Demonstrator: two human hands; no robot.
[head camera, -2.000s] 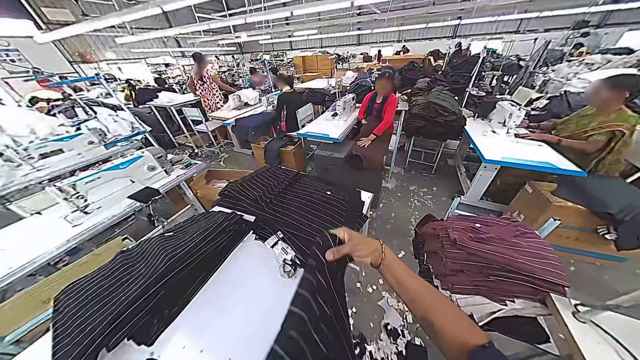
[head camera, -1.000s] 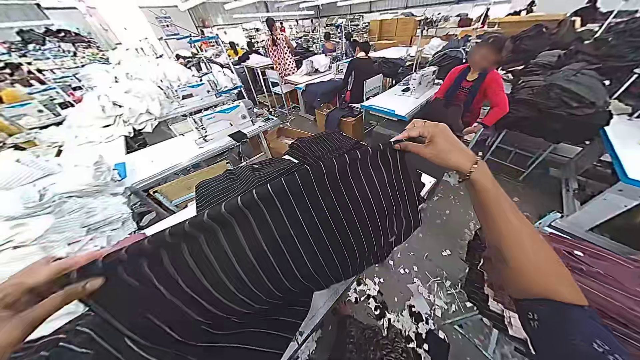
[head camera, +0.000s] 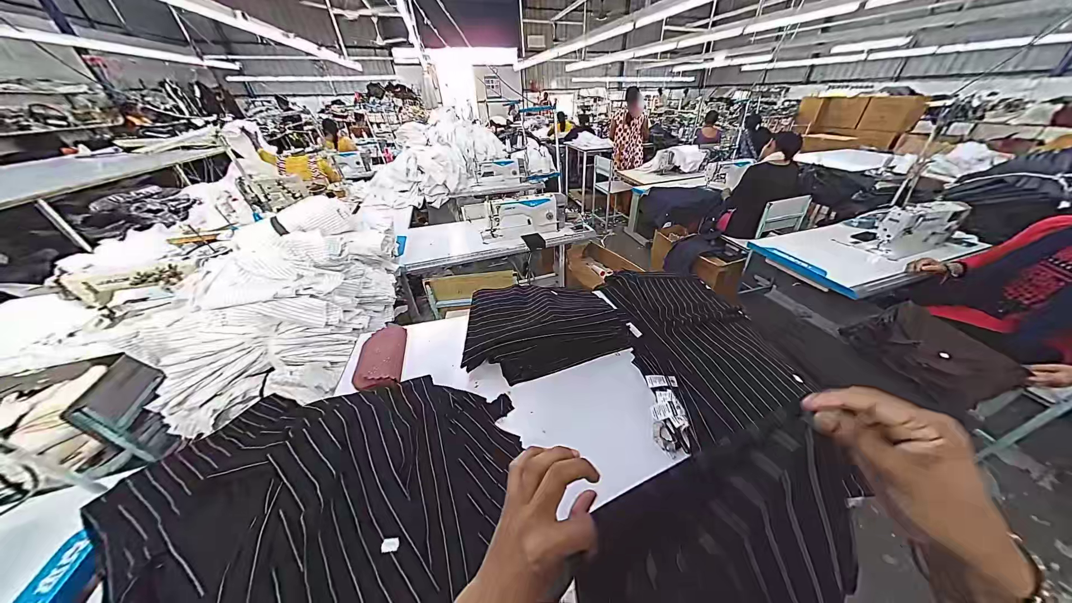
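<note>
My right hand (head camera: 909, 456) pinches the upper edge of a black pinstriped fabric piece (head camera: 745, 519), which hangs blurred at the lower right. My left hand (head camera: 544, 519), fingers curled and apart, is beside that piece's left edge; whether it touches the fabric is unclear. At the lower left a black pinstriped garment (head camera: 335, 486) lies spread out with a small white tag. Beyond, a folded stack of striped pieces (head camera: 544, 327) and a longer striped pile (head camera: 703, 352) lie on the white table (head camera: 569, 410). White labels (head camera: 668, 419) rest at the long pile's edge.
A rolled pink cloth (head camera: 381, 356) sits at the table's left, by a tall heap of white striped garments (head camera: 285, 293). Sewing machines (head camera: 523, 216) on white tables stand ahead. A person in red (head camera: 1030, 285) sits at the right, with dark fabric (head camera: 934, 356) before them.
The striped fabric stretched between both hands a second ago is no longer spread that way. My left hand has come in from the far left. The view has turned left.
</note>
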